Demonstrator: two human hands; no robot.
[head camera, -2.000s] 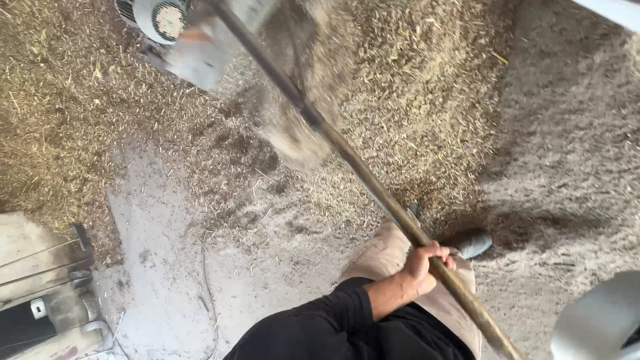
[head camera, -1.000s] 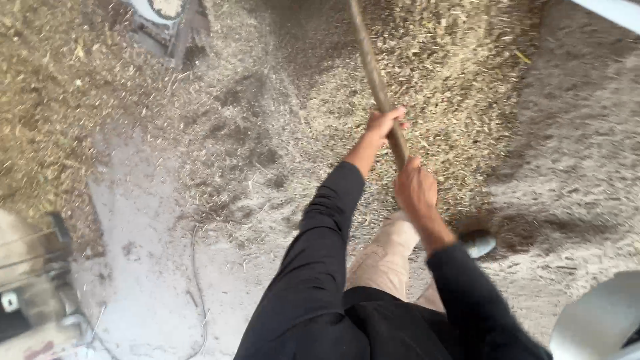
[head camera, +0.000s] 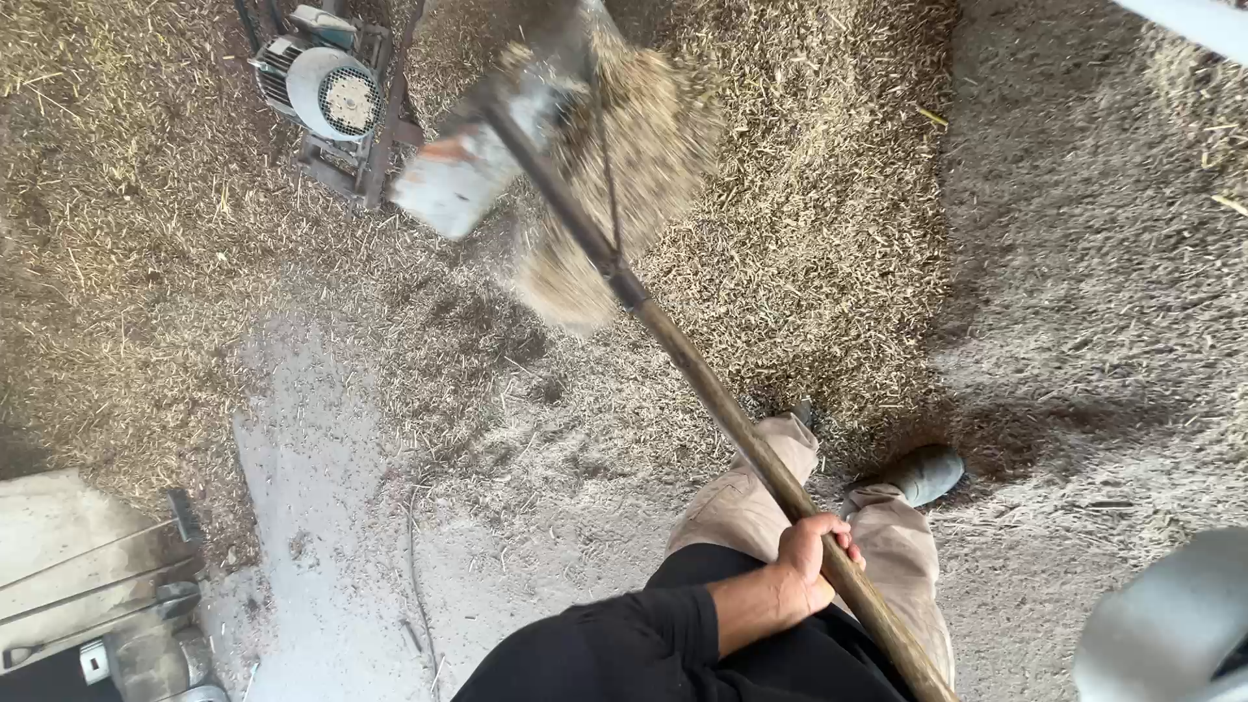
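Note:
My left hand (head camera: 814, 564) is closed around the wooden handle (head camera: 721, 400) of a long tool, in front of my lap. The handle runs diagonally up to a metal socket with a thin brace. At its far end a broad, pale metal blade (head camera: 458, 180) is motion-blurred, with a blurred mass of chopped straw (head camera: 634, 166) beside it. More chopped straw (head camera: 829, 244) lies heaped under and right of the tool. My right hand is out of view; the handle's near end leaves the bottom edge of the picture.
An electric motor (head camera: 336, 93) on a metal frame stands in the straw at upper left. Long-handled tools (head camera: 97, 585) lie at lower left. A cable (head camera: 417, 575) runs along the dusty floor. My boot (head camera: 921, 475) is by the straw's edge. A pale rounded object (head camera: 1165, 614) is at lower right.
One second ago both my hands held the handle; now only my left hand shows on it, lower and farther right, and my right hand has left the view. The blade has come into view.

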